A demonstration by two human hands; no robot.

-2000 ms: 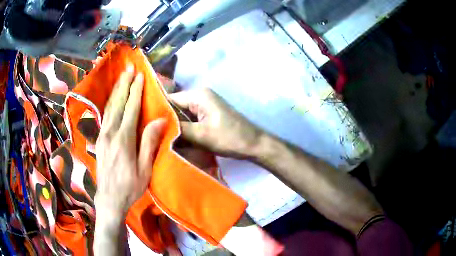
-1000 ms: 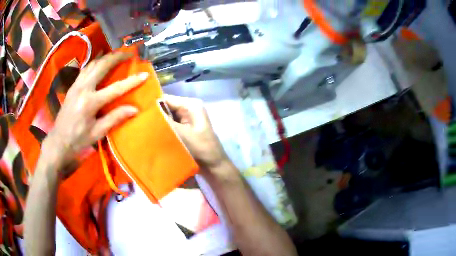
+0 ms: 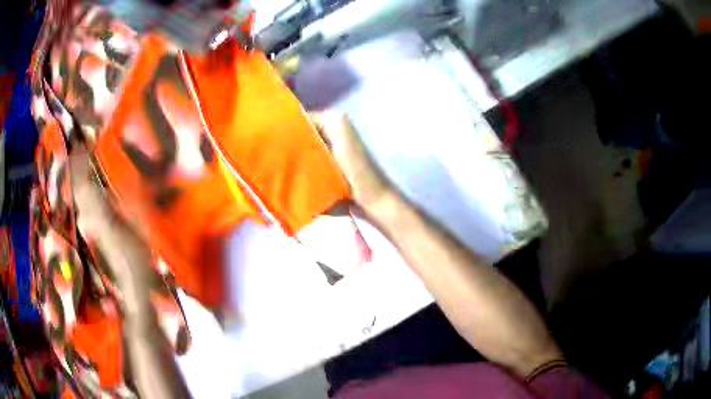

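The orange panel (image 3: 273,140) with a pale edge line runs from the sewing machine head (image 3: 183,19) down over the worn white tabletop (image 3: 436,156). A patterned panel with orange areas (image 3: 175,117) lies along its left side, its lower part blurred. My right hand (image 3: 337,140) is at the orange panel's right edge, with its fingers partly hidden by the fabric. My left hand (image 3: 87,191) is blurred at the patterned panel's left edge, its fingers not clear. The needle area is blurred and partly cut off at the top.
A heap of patterned pieces (image 3: 58,257) lies at the left. The pale machine arm (image 3: 359,19) crosses the top. A red cord (image 3: 508,125) hangs at the table's right edge, above a dark floor. Another patterned piece (image 3: 335,241) shows below the orange panel.
My left hand has left the top of the orange panel and moved to the far left. The patterned panel now lies spread beside the orange one. The camera view has swung too.
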